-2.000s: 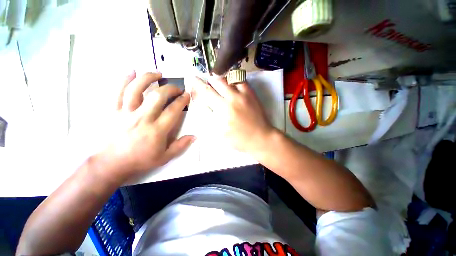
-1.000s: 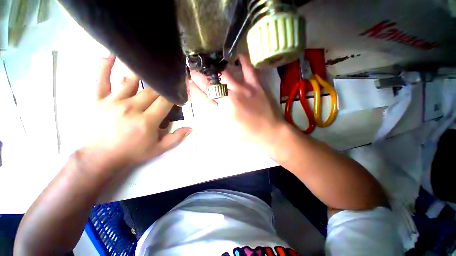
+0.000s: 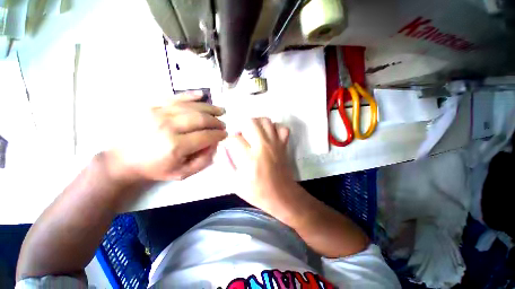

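Observation:
A white fabric panel lies on the bright table, under and to the right of the needle area of the sewing machine. My left hand is left of centre with its fingers curled together, just below the dark plate. My right hand is close beside it, fingertips down on the white cloth below the small ridged knob. The fingertips of both hands nearly meet. Glare hides the cloth edges between them, so I cannot tell whether either hand pinches fabric.
Scissors with red and yellow-orange handles lie right of the panel on a red pad. A blue plastic basket is below the table. White garment pieces hang at the right. Pale strips lie far left.
Both hands have drawn closer together; my right hand has moved down and away from the presser area. My left fingers have curled from spread. More of the panel now shows beside the scissors.

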